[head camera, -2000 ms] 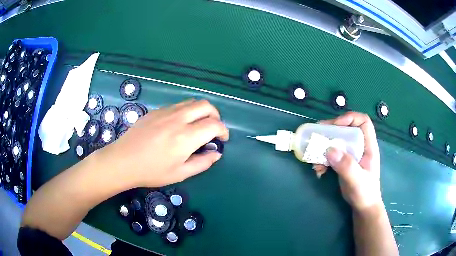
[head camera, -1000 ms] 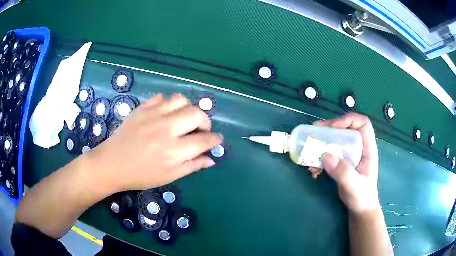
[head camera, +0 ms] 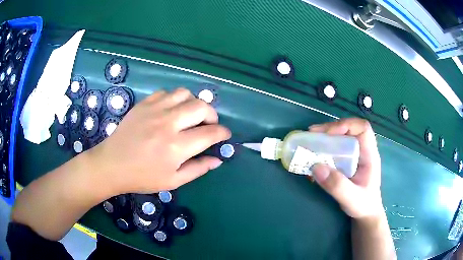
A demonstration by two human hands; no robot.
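My right hand [head camera: 350, 172] holds a translucent squeeze bottle [head camera: 330, 151] on its side, with a white label and white cap. Its thin pale nozzle [head camera: 251, 146] points left, its tip at the edge of a small black disc [head camera: 227, 150] with a silver centre. My left hand [head camera: 157, 139] is around that disc on the green surface, thumb and fingers at its left side; the disc's left part is hidden. Another black disc [head camera: 206, 96] lies just beyond my left fingers, partly covered.
A blue bin [head camera: 25, 76] of black discs and a crumpled white cloth [head camera: 44, 101] are at left. Loose discs [head camera: 92, 101] lie beside the cloth, and a pile [head camera: 148, 208] lies nearer me. Spaced discs [head camera: 329, 91] sit on the green belt [head camera: 203, 30], bordered by a metal rail.
The bottle has moved left, so its nozzle now meets the disc at my left fingers. The disc beyond my left hand came into sight. The belt discs have shifted right in the picture.
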